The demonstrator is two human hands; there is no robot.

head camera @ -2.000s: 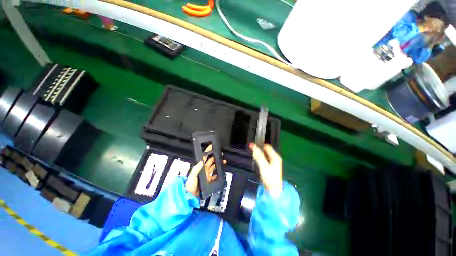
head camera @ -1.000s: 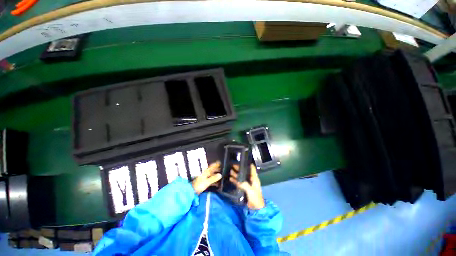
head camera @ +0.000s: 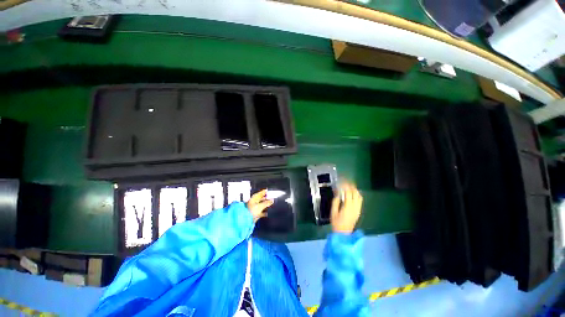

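Observation:
The near black foam tray (head camera: 119, 234) holds several silver-white slabs (head camera: 137, 217) with dark cut-outs. A dark glossy surface (head camera: 276, 212) shows at its right end. My left hand (head camera: 259, 204) is at the left edge of that surface; its fingertips are small, and I cannot tell whether they grip anything. A dark grey jig (head camera: 315, 197) with a rectangular window lies on the bench right of the tray. My right hand (head camera: 347, 209) is at the jig's right edge, fingers bent and blurred; its grip is unclear.
A second foam tray (head camera: 111, 127) lies behind, with two glossy black slabs (head camera: 232, 121) in its right pockets. Tall black trays (head camera: 523, 186) stand at right, beside a black block (head camera: 385, 164). A brown box (head camera: 372, 57) sits under the pale-edged shelf (head camera: 310, 17). Dark curved pieces are at far left.
The jig held between both hands in front of my body is no longer there. My left hand has stayed by the near tray; my right hand has moved right to the jig on the bench.

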